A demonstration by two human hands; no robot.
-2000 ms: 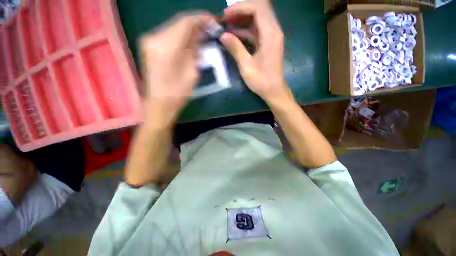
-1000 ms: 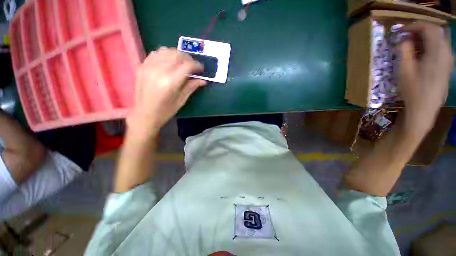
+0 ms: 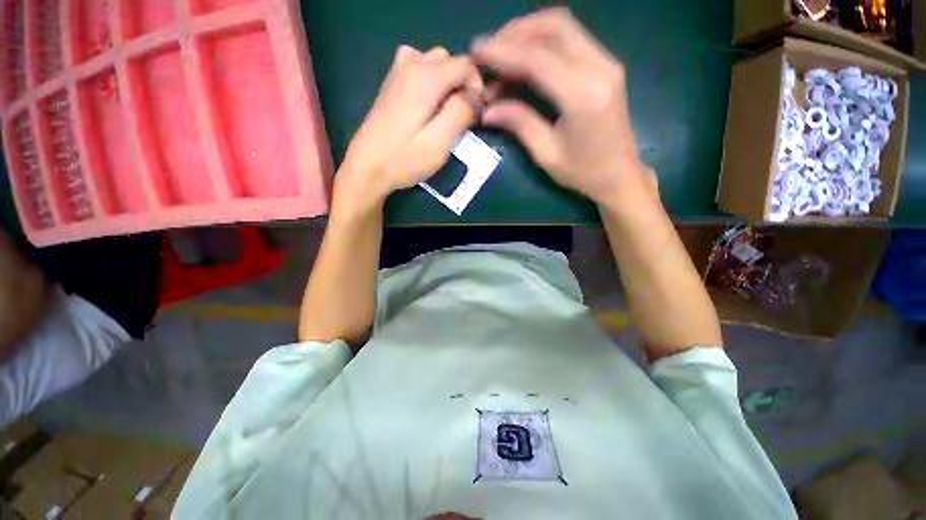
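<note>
A white housing (image 3: 475, 171) with a dark window lies tilted on the green bench in front of me, partly hidden under my left hand. My left hand (image 3: 414, 117) is over the housing's far end, its fingertips pinching something small that the fingers hide. My right hand (image 3: 564, 102) is just to the right, its thumb and fingertips close to the left fingertips at the same spot. It is slightly blurred, and whether it holds a part cannot be seen. The housing's circuit board and wires are hidden.
A pink parts tray (image 3: 317, 152) stands at left. A carton of white ring parts (image 3: 749, 132) is at right, with a carton of orange parts (image 3: 764, 22) beyond it. A lower carton (image 3: 701, 244) with bags sits below the bench edge. A person's sleeve (image 3: 71, 355) shows at lower left.
My right hand has come back from the ring carton to beside my left hand. My left hand has moved right to the housing's far end, and the housing has turned and shifted right.
</note>
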